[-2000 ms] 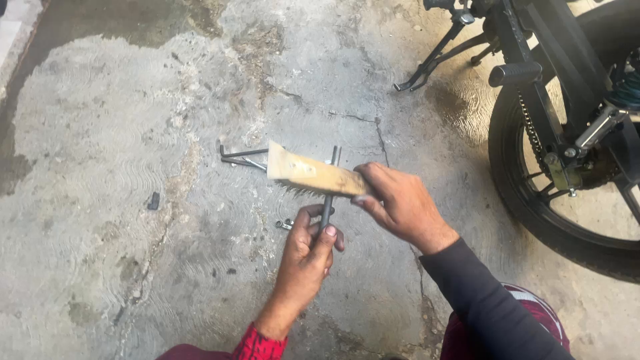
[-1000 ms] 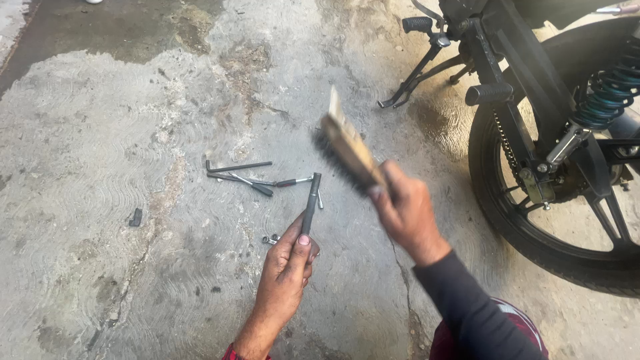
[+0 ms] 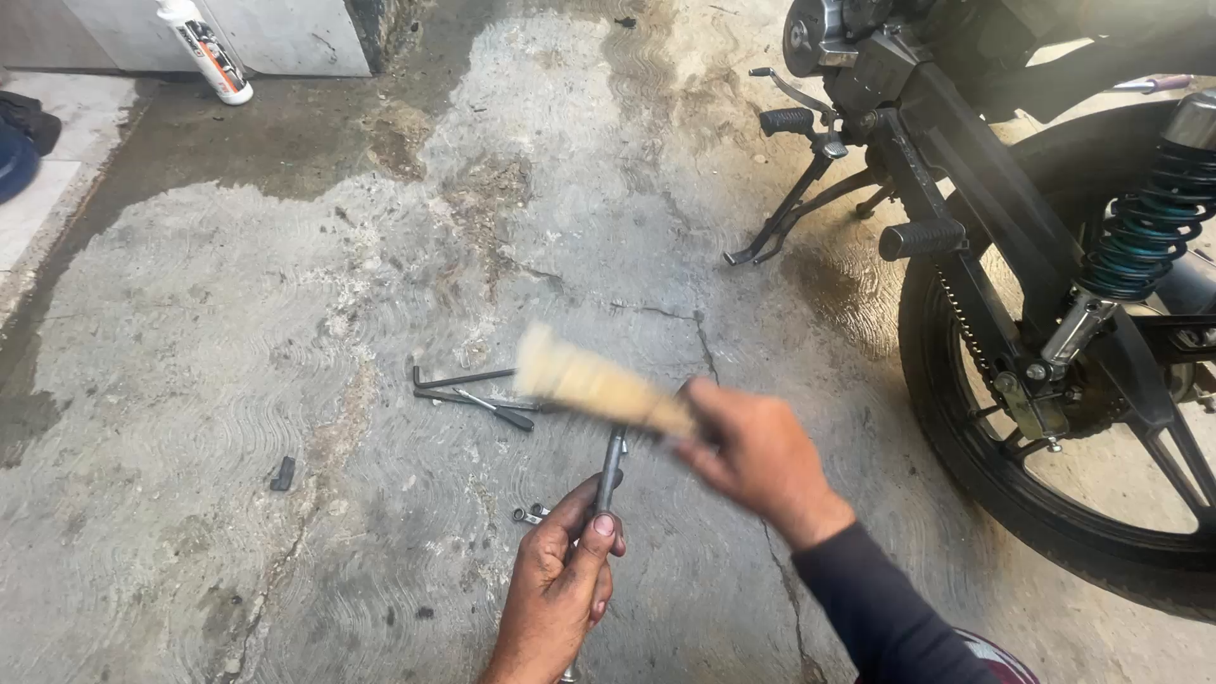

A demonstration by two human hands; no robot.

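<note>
My left hand (image 3: 560, 570) grips a dark metal rod-like tool (image 3: 611, 470), its upper end pointing away from me. In my right hand (image 3: 765, 456) is a brush with a pale wooden back (image 3: 603, 380), blurred by motion, its head over the rod's upper end; whether they touch I cannot tell. Beyond my left hand, a hex key (image 3: 465, 378) and a small dark-handled tool (image 3: 499, 410) lie on the concrete, partly hidden by the brush. The ends of small wrenches (image 3: 529, 514) show just left of my left fingers.
A motorcycle's rear wheel (image 3: 936, 399) stands at the right, with its side stand (image 3: 784, 214) reaching down to the concrete floor (image 3: 237, 313). A white bottle (image 3: 204, 52) is near the wall at upper left. A small black piece (image 3: 283, 474) lies at the left.
The brush was raised off to the right of the rod a second ago; now it is over the rod's upper end. My left hand keeps its hold. The view has tilted up somewhat.
</note>
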